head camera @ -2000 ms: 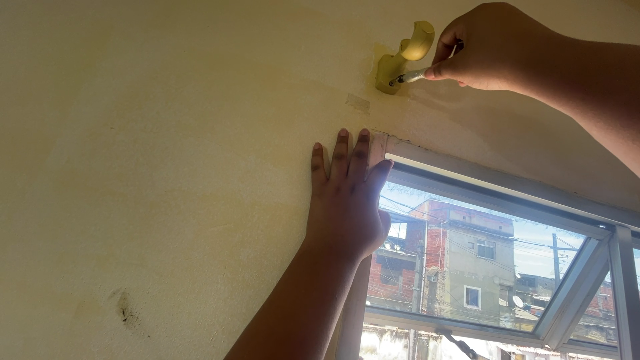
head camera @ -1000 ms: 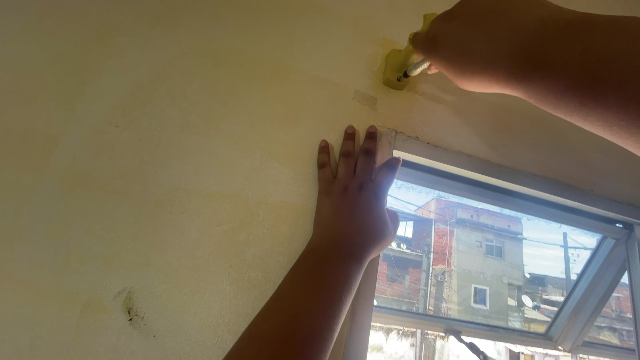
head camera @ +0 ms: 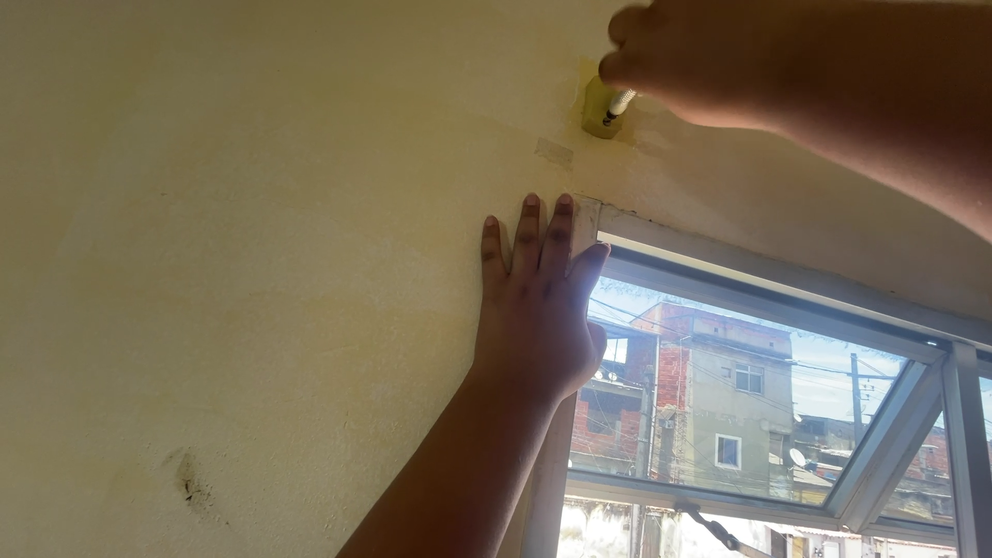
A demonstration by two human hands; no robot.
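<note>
My right hand [head camera: 682, 62] grips a tool with a pale handle [head camera: 622, 101], its dark tip at a screw [head camera: 607, 121] low on the yellow base plate [head camera: 598, 112] of a wall bracket. The hand covers the upper part of the bracket and most of the tool. Below, my left hand [head camera: 542, 310] rests with spread fingers on the yellow wall [head camera: 310, 232] and on the corner of the window frame [head camera: 587, 221], holding nothing.
A tilted window sash [head camera: 887, 438] with a dark stay arm [head camera: 709, 527] stands at lower right. Buildings [head camera: 736, 403] and cables show through the glass. The wall has a dark damaged spot [head camera: 188, 480] at lower left and a patch mark [head camera: 555, 153] below the bracket.
My right hand has closed in over the bracket, whose curved hook showed two seconds ago and is hidden now. My left hand stays at the frame corner.
</note>
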